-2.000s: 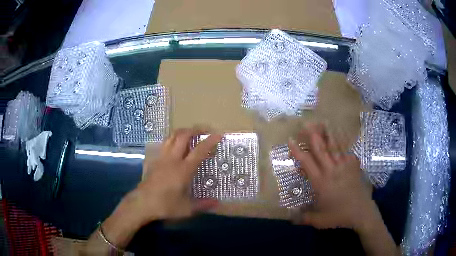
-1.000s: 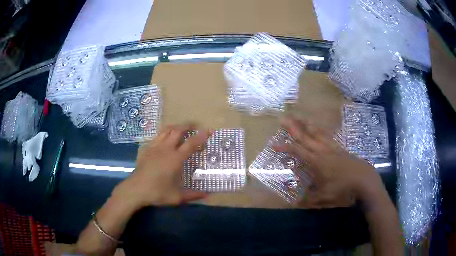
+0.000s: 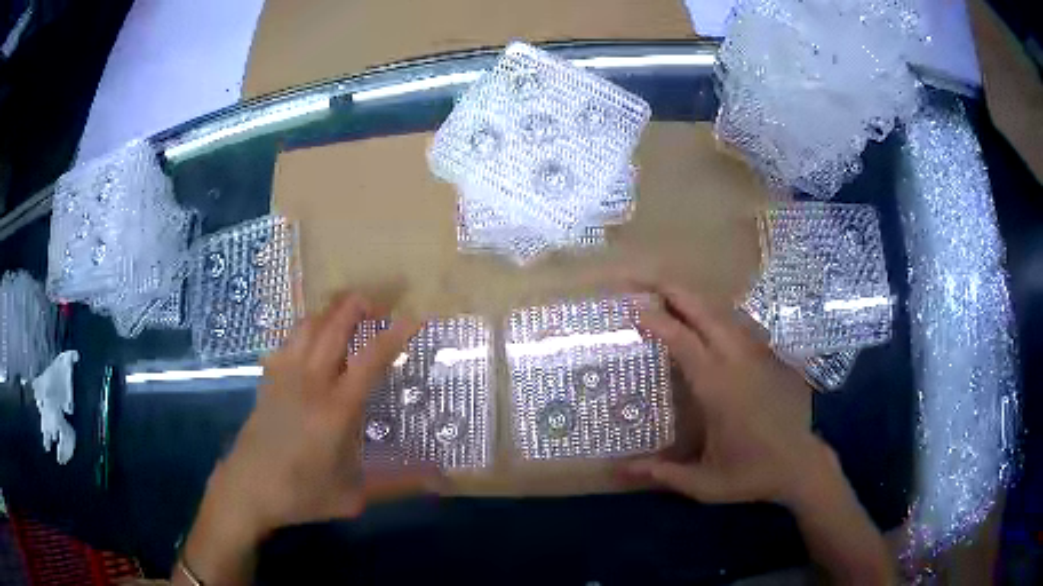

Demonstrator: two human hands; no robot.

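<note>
Two clear square lens plates lie side by side on the cardboard sheet (image 3: pixel 377 218), with a narrow gap between them. My left hand (image 3: pixel 326 412) grips the left lens plate (image 3: pixel 440 395) by its left side, thumb and fingers at its edges. My right hand (image 3: pixel 743 401) grips the right lens plate (image 3: pixel 589 378) at its right edge, thumb at the lower corner, fingers at the upper one. A twisted stack of lens plates (image 3: pixel 538 143) sits behind them on the cardboard. The plates' undersides are hidden.
More plate stacks stand at left (image 3: pixel 109 235) and back right (image 3: pixel 812 92). A dotted plate (image 3: pixel 244 286) lies left, a small pile (image 3: pixel 823 275) right. Bubble wrap (image 3: pixel 961 332) runs down the right. A crumpled white item (image 3: pixel 55 401) lies far left. A metal rail (image 3: pixel 400 89) crosses behind.
The right plate has turned from a tilted position to nearly square beside the left plate. My right hand has moved to its right edge. The view has shifted, so most bench items appear further left.
</note>
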